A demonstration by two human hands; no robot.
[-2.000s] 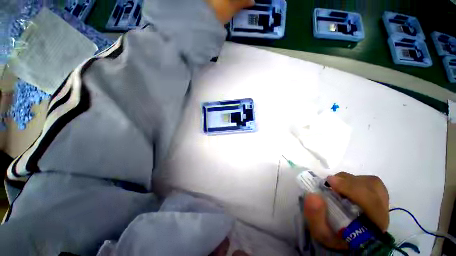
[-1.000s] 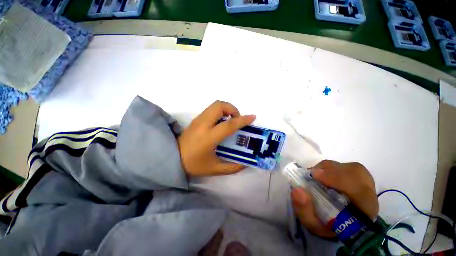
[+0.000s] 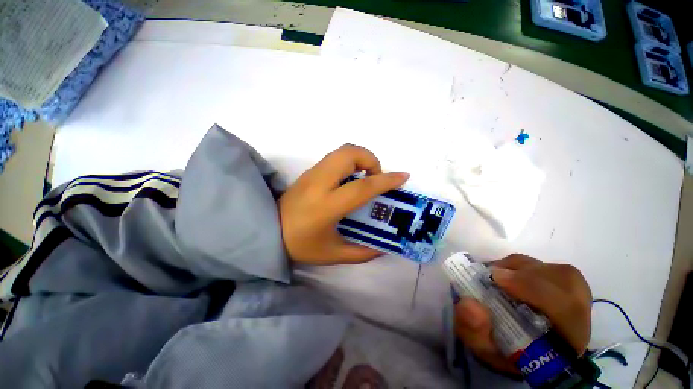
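Note:
My left hand (image 3: pixel 334 209) is shut on the left end of a light-blue housing (image 3: pixel 403 222), with black inserts and a small gridded square inside, over the white sheet. My right hand (image 3: pixel 532 304) grips the glue syringe (image 3: pixel 494 300), a whitish tube with a printed label and a blue band. Its pale-green needle is at the housing's lower right corner; whether it touches cannot be told. The syringe's rear end shows dark green at the lower right.
Crumpled white tissue (image 3: pixel 501 186) lies right of the housing, near a blue scrap (image 3: pixel 522 137). More housings (image 3: pixel 570 15) sit on the green conveyor at the upper right. A bag of small parts (image 3: pixel 91 64) is at upper left. A thin cable (image 3: pixel 627 323) runs at right.
My left hand has come back from the conveyor and now holds a housing by the needle. The housing that lay alone on the sheet no longer shows there. The view has shifted.

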